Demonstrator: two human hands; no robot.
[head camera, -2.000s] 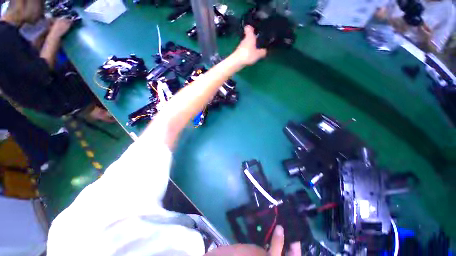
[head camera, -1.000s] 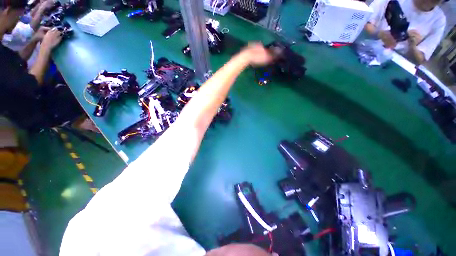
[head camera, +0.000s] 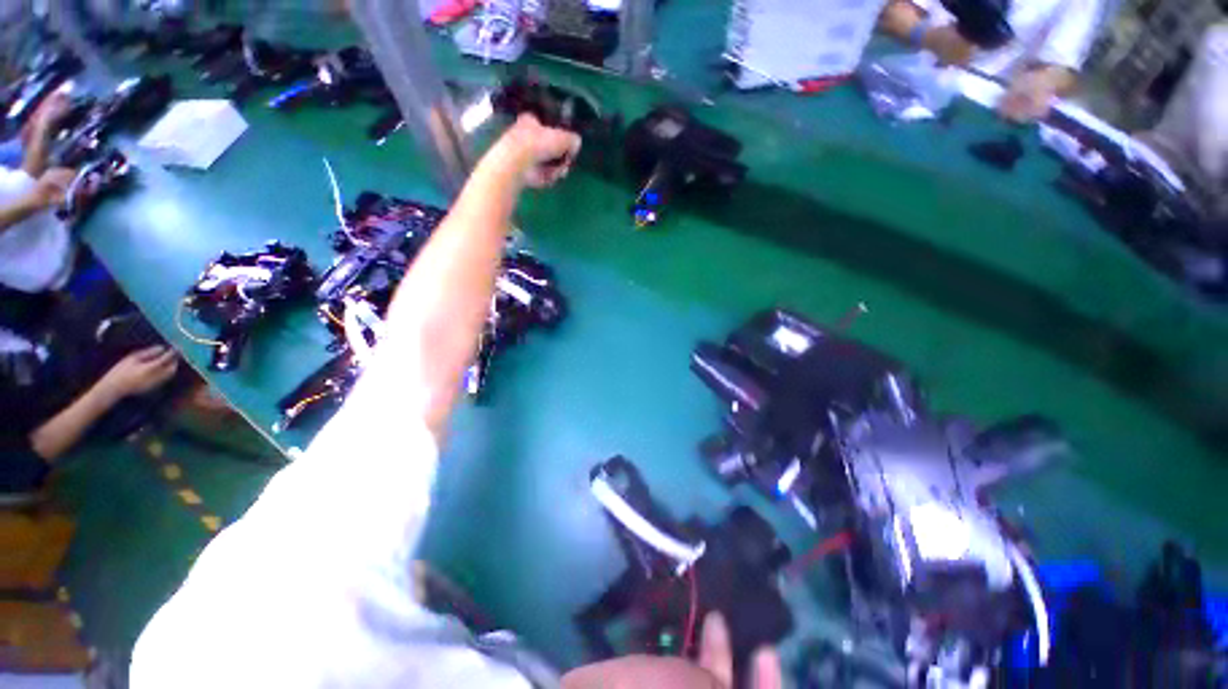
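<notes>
My left hand (head camera: 546, 148) is stretched far forward over the bench, fingers curled and blurred. A black unit (head camera: 539, 100) lies just beyond its knuckles; whether the hand grips it I cannot tell. My right hand (head camera: 721, 657) is low at the bottom edge, mostly cut off, with fingertips at the lower side of a black module (head camera: 741, 572). Its grip is hidden. The module has a white flat cable (head camera: 644, 522) and a red wire. A larger black housing (head camera: 795, 370) and a grey-black shell (head camera: 923, 505) lie to its right.
Several wired black units (head camera: 249, 289) lie on the green bench (head camera: 593, 364) at left. A metal post (head camera: 411, 88) stands beyond. Another black unit (head camera: 684, 151) lies right of my left hand. White boxes (head camera: 193, 133) and other workers' hands (head camera: 1034, 92) show around the bench.
My left hand has moved left, away from the black unit at the far centre, which now lies free of it. The view has shifted right. My right hand stays low by the module.
</notes>
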